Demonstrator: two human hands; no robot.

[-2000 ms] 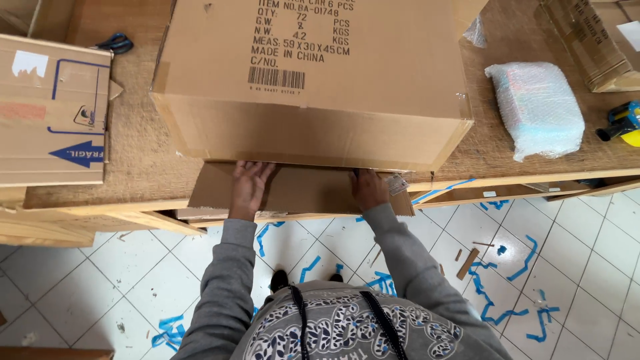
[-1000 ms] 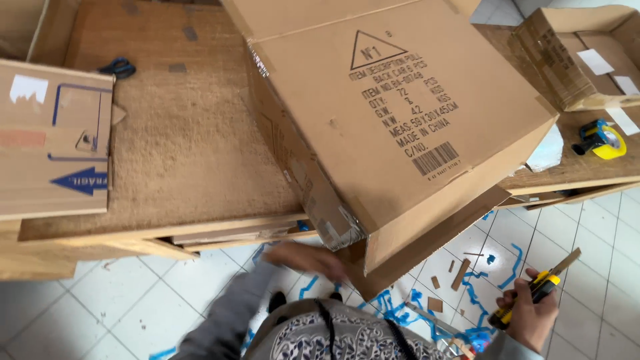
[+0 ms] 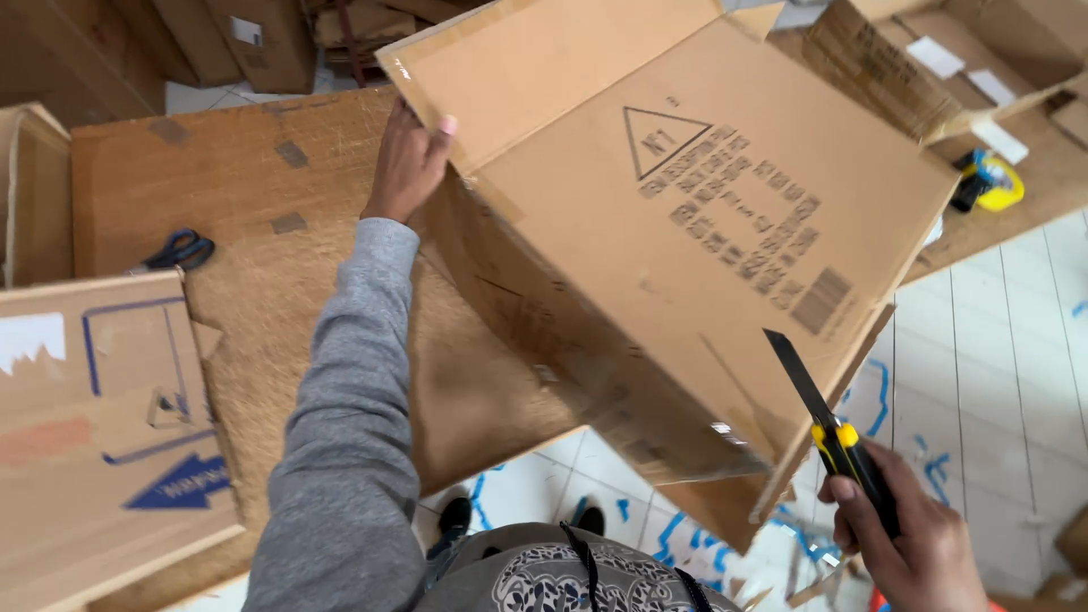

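Observation:
A large printed cardboard box lies tilted across the wooden workbench and overhangs its front edge, with an upper flap folded out. My left hand grips the edge of that flap at the box's far left corner. In my right hand is a black and yellow snap-off utility knife, its long blade extended and pointing up and left near the box's lower right side. Clear tape shows along the box's lower edge.
Scissors lie on the workbench beside another cardboard box at left. A tape dispenser and an open box stand at right. Blue strapping scraps litter the tiled floor.
The box has been turned from lying square on the bench, and its upper flap shows. My left hand has moved from its lower edge up to the far corner. The utility knife is now raised higher in my right hand.

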